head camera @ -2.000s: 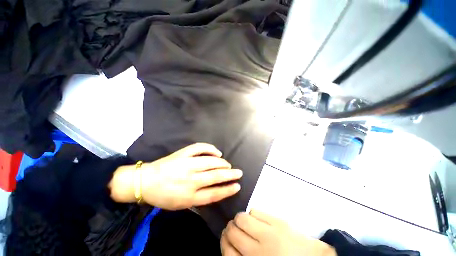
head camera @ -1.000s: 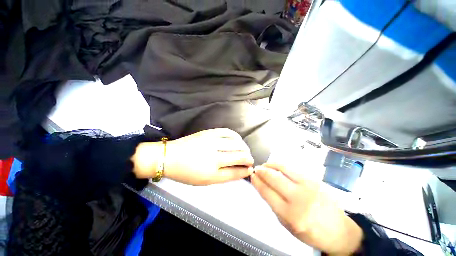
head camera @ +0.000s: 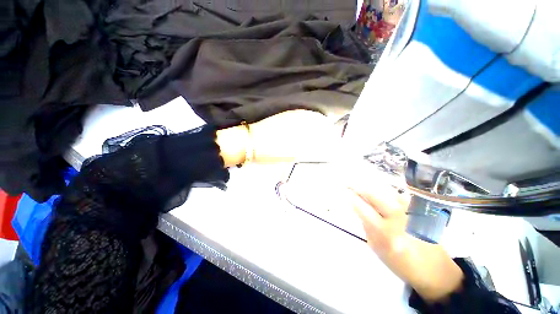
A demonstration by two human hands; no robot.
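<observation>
The dark brown-black cloth [head camera: 270, 70] lies in folds behind my left hand. My left hand [head camera: 295, 136] reaches to the left side of the needle area, back of the hand up. Its fingers are washed out by the bright lamp, and I cannot see whether they hold the cloth. My right hand [head camera: 384, 214] is in front of the presser foot [head camera: 388, 158], fingers pointing at the needle area. Its fingertips are blurred by glare, and what they touch is hidden. The white sewing machine head [head camera: 473, 80] with a blue stripe stands above.
A blue-grey translucent cup [head camera: 428, 222] is right of my right hand. Black thread snips [head camera: 528, 267] lie at the right. The white table's scale edge [head camera: 233, 265] runs along the front. A blue crate [head camera: 38, 214] and red bin [head camera: 8, 214] are at the left. A patterned jar [head camera: 379, 21] stands behind.
Both hands have moved up and away from the table's front toward the needle area, and are now apart. The cloth has shifted back, uncovering the white table in front.
</observation>
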